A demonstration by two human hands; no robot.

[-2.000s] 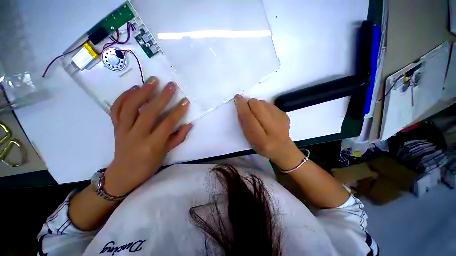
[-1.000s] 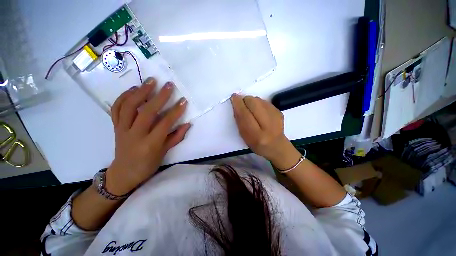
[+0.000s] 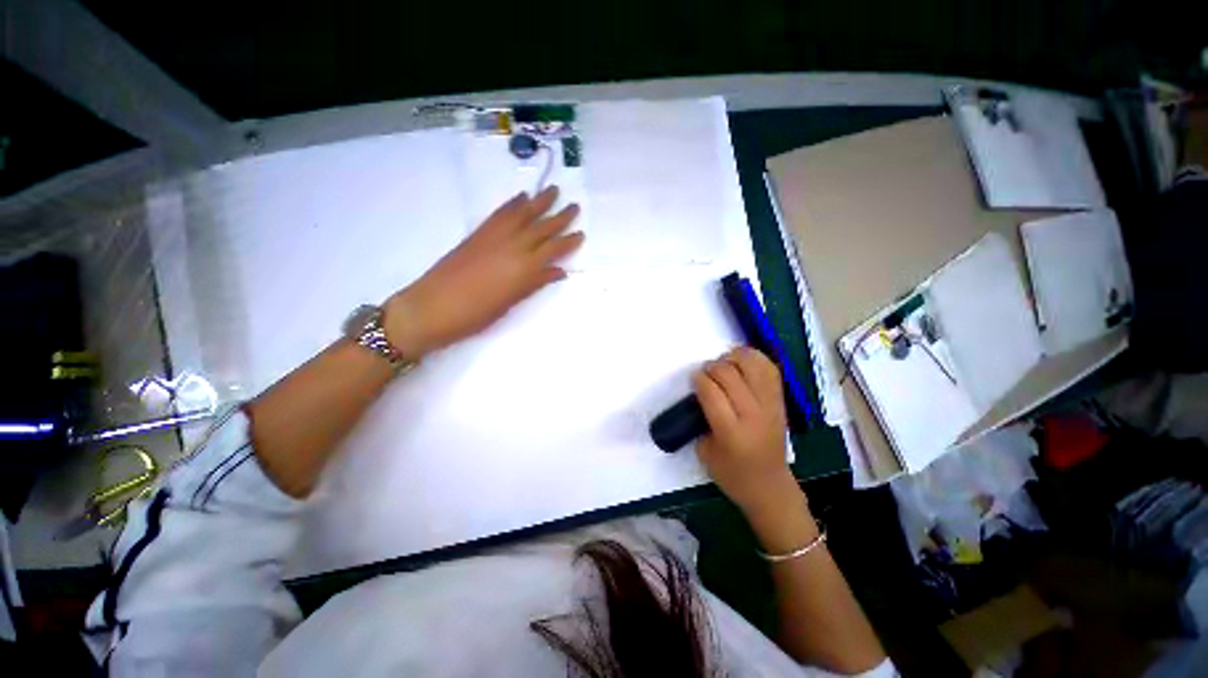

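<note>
The housing tray (image 3: 497, 172) with its green circuit board (image 3: 543, 114), round speaker (image 3: 525, 146) and wires lies at the top middle of the white board. The whitish backlight plate (image 3: 652, 199) lies beside the electronics on the right. My left hand (image 3: 497, 258) lies flat with spread fingers on the tray's lower part and holds nothing. My right hand (image 3: 739, 404) is closed around the black handle of the roller (image 3: 680, 424). The roller's blue cylinder (image 3: 775, 347) lies to the right, along the white board's right edge.
A brown cardboard sheet (image 3: 848, 199) at the right carries several units, one (image 3: 914, 358) with electronics showing. Gold-handled scissors (image 3: 126, 484) and clear wrinkled plastic (image 3: 199, 392) lie at the left. A dark pile (image 3: 33, 358) with yellow clips stands at the far left.
My right hand has left the plate's lower edge and taken hold of the roller handle. The view has shifted, so the tray appears farther away and higher. My left hand is still on the tray.
</note>
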